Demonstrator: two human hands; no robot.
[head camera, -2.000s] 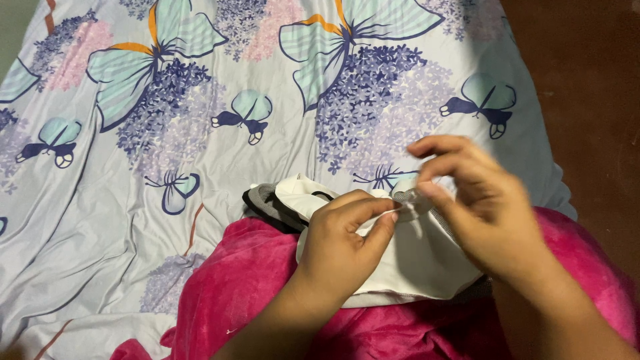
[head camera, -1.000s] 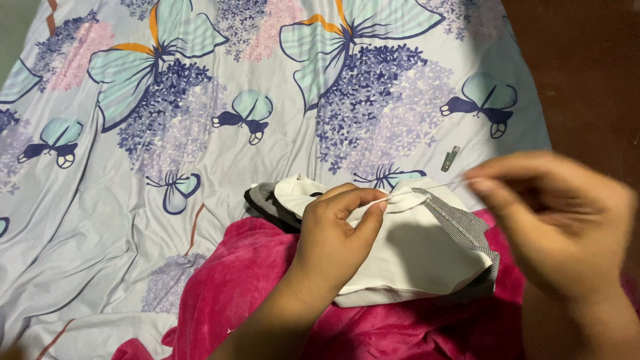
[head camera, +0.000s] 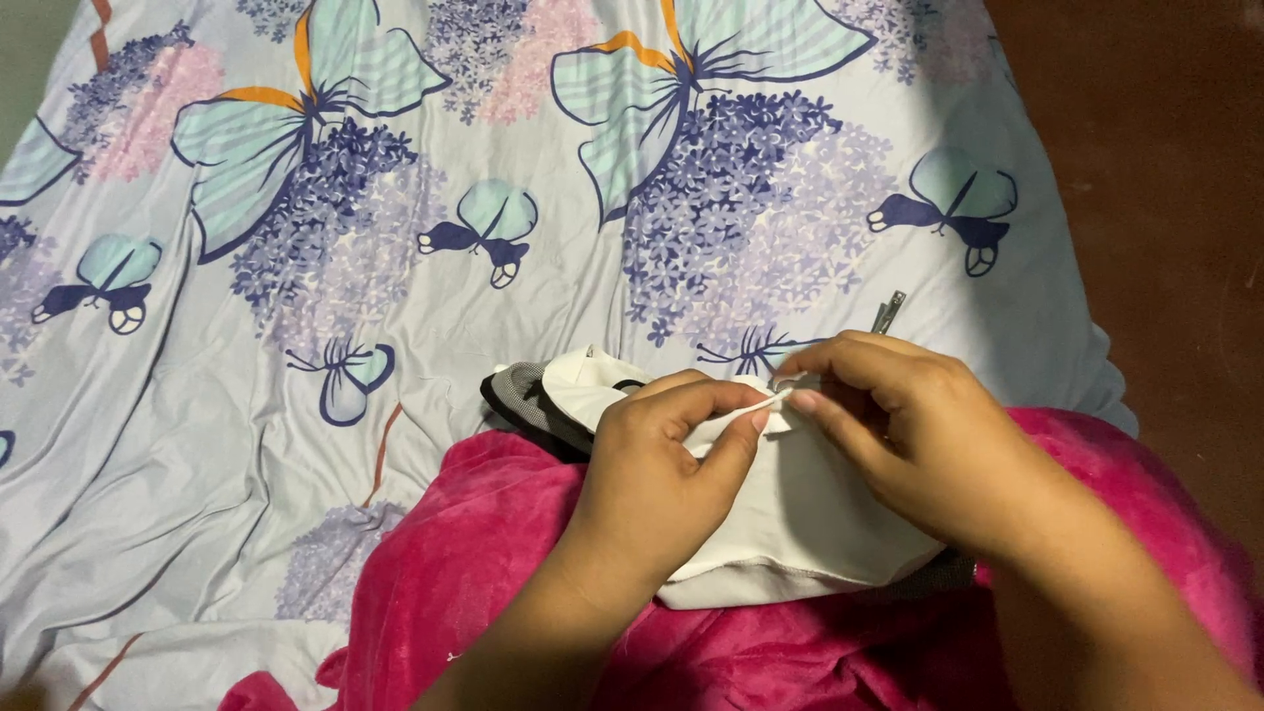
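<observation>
A white cloth item (head camera: 790, 523) with grey mesh and black edging lies over the pink plush cloth on my lap. My left hand (head camera: 681, 464) pinches a thin white edge or cord of it between thumb and forefinger. Close beside, my right hand (head camera: 889, 425) has its thumb and fingertips at the same white edge, nearly touching the left fingertips. Whether a small thing is between the right fingertips cannot be made out. Just beyond the right hand, a small metal nail clipper (head camera: 889, 312) lies on the bed sheet, partly hidden by the hand.
A pale bed sheet (head camera: 553, 306) printed with butterflies and flowers spreads ahead and to the left, wrinkled at the left. Pink plush cloth (head camera: 444, 553) covers my lap. A brown floor (head camera: 1165, 197) shows beyond the bed's right edge.
My right hand was out to the right with a thin strand one second ago and is now back beside my left hand. The clipper, visible then, is now partly covered.
</observation>
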